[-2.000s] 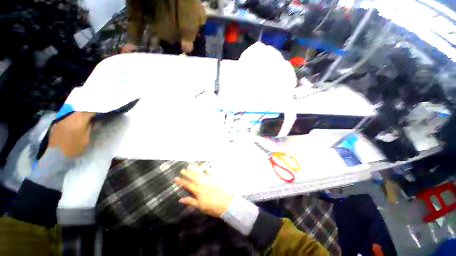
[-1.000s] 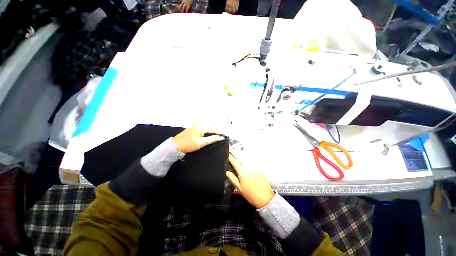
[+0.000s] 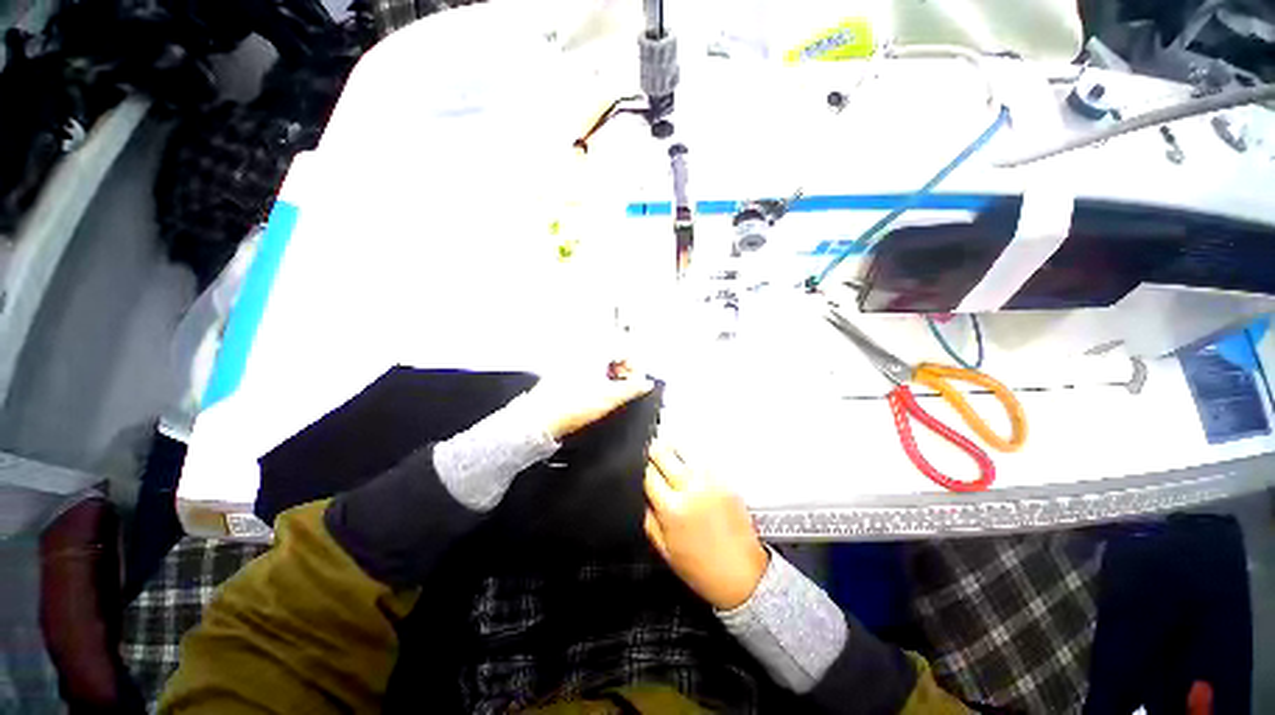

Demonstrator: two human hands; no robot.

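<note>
A black garment panel (image 3: 371, 433) lies on the white table left of the needle area and hangs over the front edge toward my lap. My left hand (image 3: 599, 402) rests on the panel near its upper right corner, fingertips just below the stitching area. My right hand (image 3: 699, 528) holds the panel's right edge between thumb and fingers, lower down. Glare hides the presser foot and throat plate. Fabric scissors (image 3: 916, 374) with one red and one orange loop lie right of my hands, blades pointing up-left.
The white sewing machine head has a blue stripe and a dark panel (image 3: 1119, 259) with a white strap. A grey lamp rod (image 3: 657, 63) stands above. Blue tape (image 3: 252, 307) marks the left table edge. Plaid fabric (image 3: 1007, 615) and dark navy pieces (image 3: 1172, 615) hang at the lower right.
Over two seconds, my left hand has moved from the table's left edge to the panel near the needle, and my right hand from plaid fabric to the panel edge. The view has shifted closer.
</note>
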